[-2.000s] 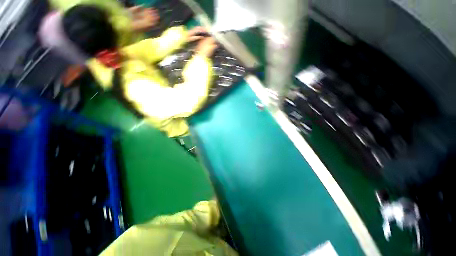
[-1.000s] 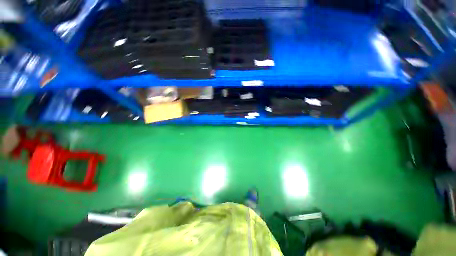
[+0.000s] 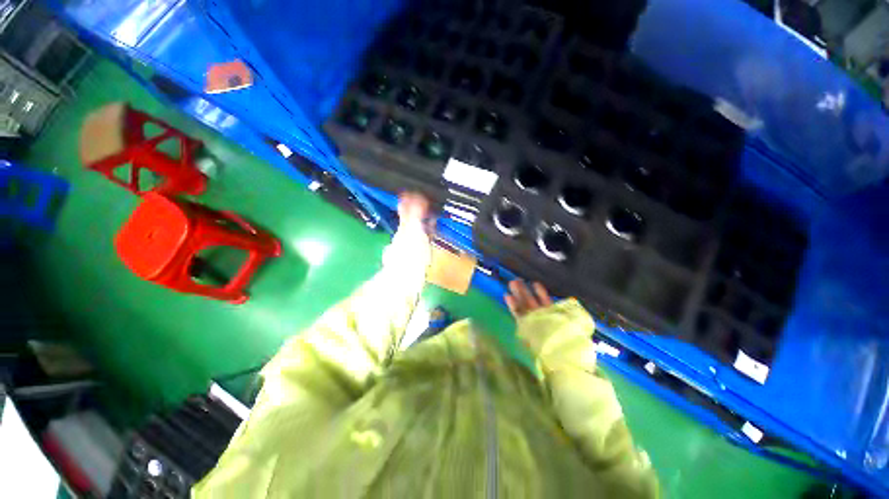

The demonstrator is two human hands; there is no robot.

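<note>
Black compartment trays lie side by side on the blue rack. The middle tray (image 3: 604, 283) holds several round silver-rimmed smartwatches (image 3: 555, 240) in its front pockets. The left tray stack (image 3: 375, 156) has dark round watches in its pockets and a white label (image 3: 470, 177) at its front corner. My left hand (image 3: 414, 209) is blurred at the stack's front edge; its grip cannot be told. My right hand (image 3: 527, 296) is at the middle tray's front edge, fingers apart; contact is unclear.
The blue rack (image 3: 829, 424) crosses the view, with another tray stack (image 3: 755, 283) on the right. Red stools (image 3: 156, 234) stand on the green floor at left. A cardboard piece (image 3: 450, 269) shows below the shelf edge. A black tray (image 3: 185, 439) is at lower left.
The view has turned from the bench and neighbouring worker to the rack and come closer to it. Both my hands have come into view at the trays' front edges.
</note>
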